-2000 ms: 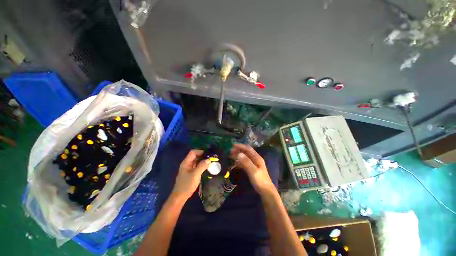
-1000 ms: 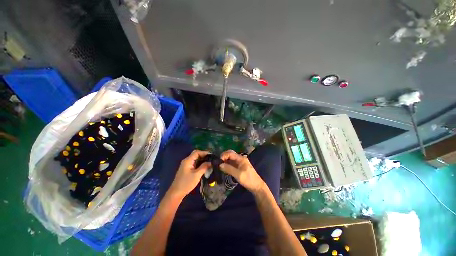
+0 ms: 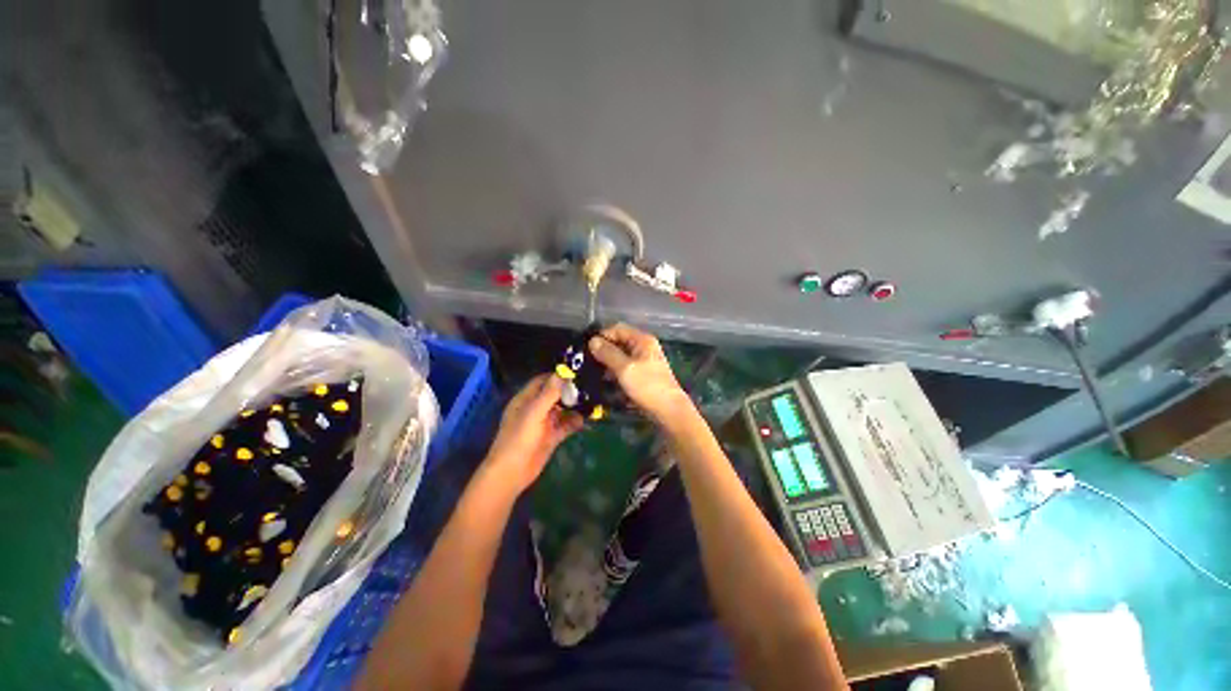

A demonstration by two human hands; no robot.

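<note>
A black penguin skin (image 3: 583, 383) with a white belly and yellow beak and feet is on the filling nozzle (image 3: 593, 290). The nozzle's lower part is hidden inside it. My left hand (image 3: 536, 421) holds the skin's lower left side. My right hand (image 3: 635, 366) grips its upper right side close below the nozzle. How full the skin is cannot be told.
The grey stuffing machine (image 3: 756, 149) stands in front, with red-handled valves (image 3: 662, 280) beside the nozzle. A plastic bag (image 3: 122, 540) of penguin skins stands in a blue crate (image 3: 459, 382) at left. The digital scale (image 3: 898, 459) and a carton (image 3: 992, 671) are at right.
Both hands have moved forward from the lap with the skin, which now covers the nozzle's lower part. The view has tilted up, and less of the carton shows.
</note>
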